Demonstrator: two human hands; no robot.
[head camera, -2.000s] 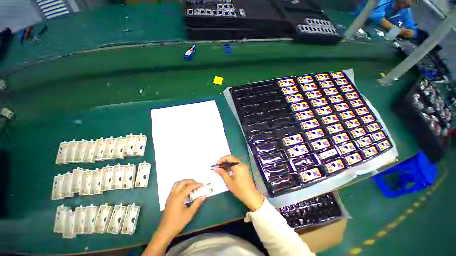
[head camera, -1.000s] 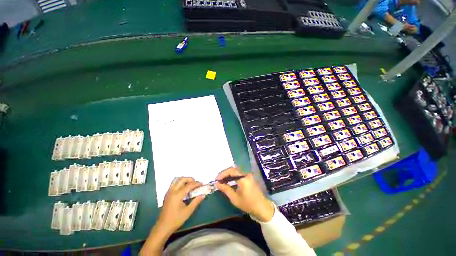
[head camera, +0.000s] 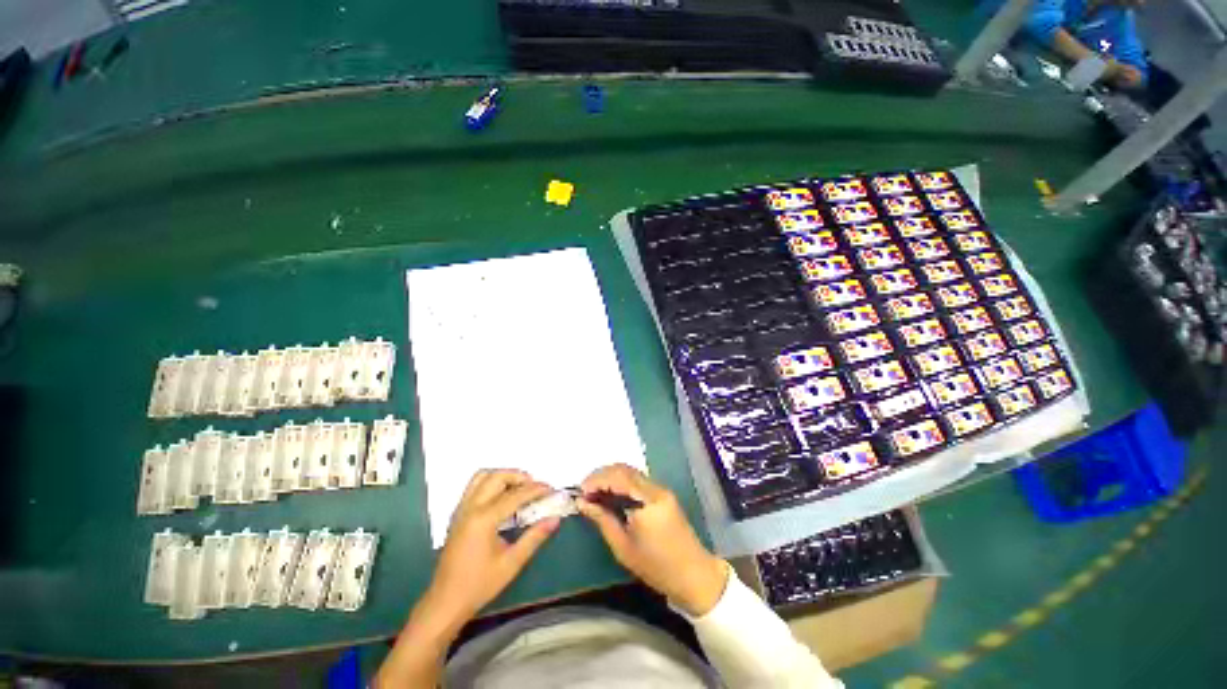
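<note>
My left hand (head camera: 487, 538) holds a small whitish plastic housing (head camera: 544, 509) between thumb and fingers, over the lower end of a white paper sheet (head camera: 518, 350). My right hand (head camera: 651, 528) grips a slim black tool (head camera: 614, 502), its tip touching or very near the housing's right end. The fingers hide part of both. Cream-white housings (head camera: 269, 377) stand in three tight rows at the left. A black blister tray (head camera: 720, 289) at the right holds many parts with red, yellow and blue marks; its left pockets are empty.
A carton (head camera: 861, 626) with glossy black contents sits below the tray. A blue plastic bin (head camera: 1103, 471) is at the far right. A yellow piece (head camera: 559, 193) and a blue-and-white item (head camera: 482, 108) lie beyond the paper. Black trays (head camera: 659, 38) stand on the far side. A person in blue (head camera: 1090, 38) is at the upper right.
Since two seconds ago, my right hand has brought the black tool to the housing, and both hands are now close together. The view has shifted slightly.
</note>
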